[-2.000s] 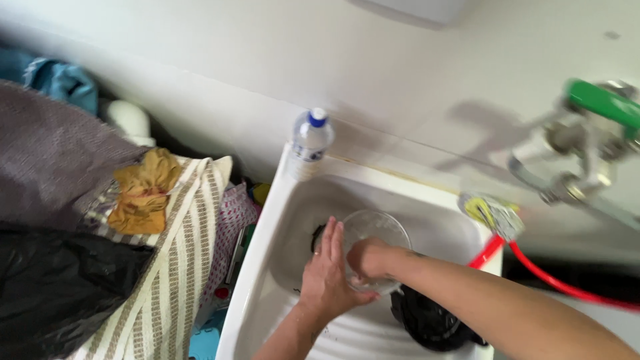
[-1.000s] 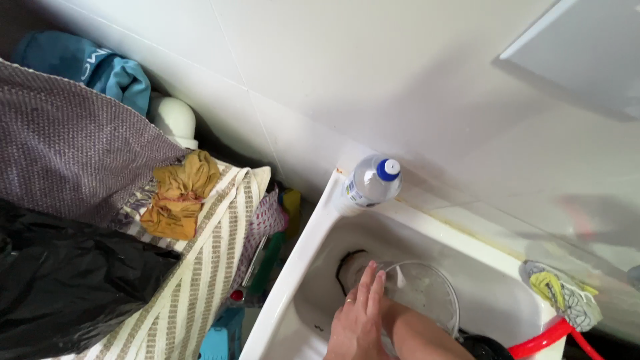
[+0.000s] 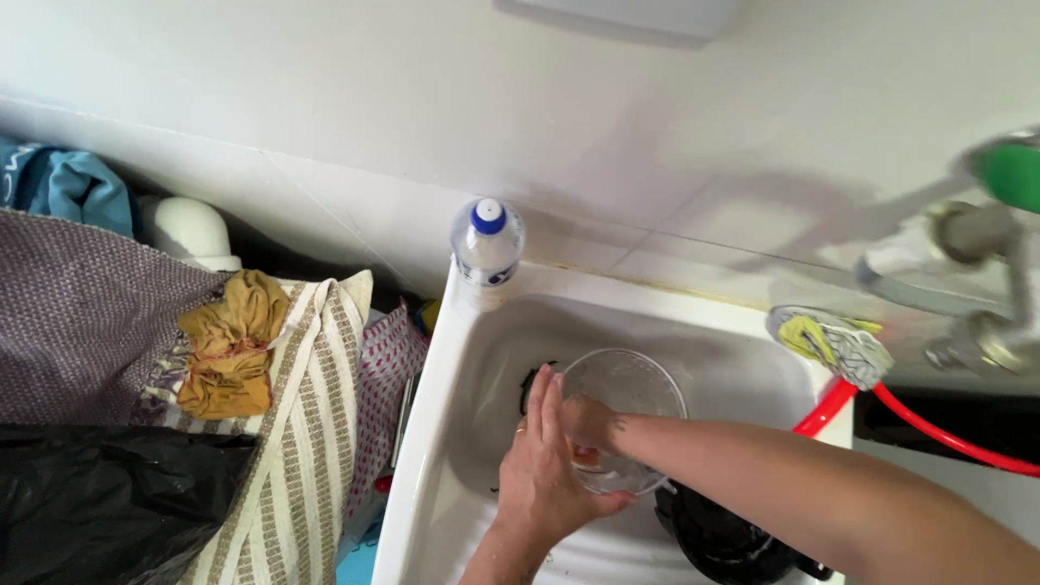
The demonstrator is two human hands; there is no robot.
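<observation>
A clear round bowl (image 3: 642, 382) is tilted inside the white utility sink (image 3: 414, 487). My left hand (image 3: 540, 463) is against the bowl's left side, with fingers extended and thumb at its lower rim. My right hand (image 3: 587, 418) reaches inside the bowl; its fingers are mostly hidden behind my left hand, beside something orange (image 3: 585, 457) that I cannot identify. A black object (image 3: 731, 528), partly covered by my right forearm, lies in the sink's lower right. Behind my left fingertips, a dark curved thing (image 3: 530, 390) shows on the basin floor.
A clear plastic bottle (image 3: 487, 244) with a blue and white cap stands on the sink's back left corner. A grey and yellow cloth (image 3: 833, 341) and red hose (image 3: 951, 439) are at the right, below a metal tap (image 3: 979, 236). Striped fabric (image 3: 313, 406) and a black plastic bag (image 3: 122, 496) lie left.
The view has swung about. Both hands stay at the bowl; something orange now shows by my right hand.
</observation>
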